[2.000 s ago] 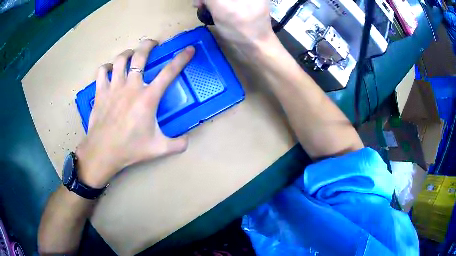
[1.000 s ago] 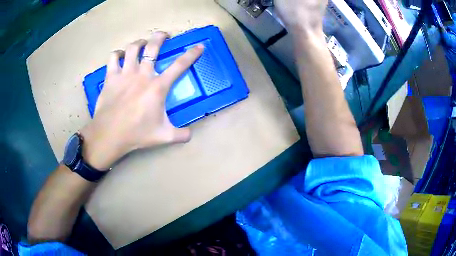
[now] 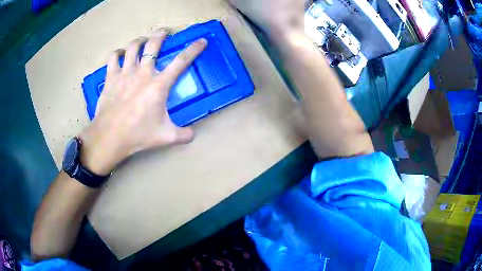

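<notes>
A blue plastic housing [image 3: 219, 79] lies on a tan cardboard mat [image 3: 211, 174], with its recessed panel and dotted grille facing up. My left hand [image 3: 135, 100], with a ring and a wristwatch, rests spread over the left part of the housing and holds it down. My right hand [image 3: 277, 13] is blurred and cut off by the top edge, up and to the right of the housing. Its fingers and anything in them cannot be made out. Tiny dark specks lie on the cardboard.
Light-coloured screw feeders [image 3: 364, 26] with a metal pick-up mechanism stand at the upper right. The dark green bench [image 3: 21, 143] surrounds the cardboard. Open cartons [image 3: 436, 119] and a yellow bin [image 3: 452, 219] are at the right, beyond the bench edge.
My right hand went from near the housing's top right corner to the feeders, and is now back to the left of them. My left hand stays on the housing.
</notes>
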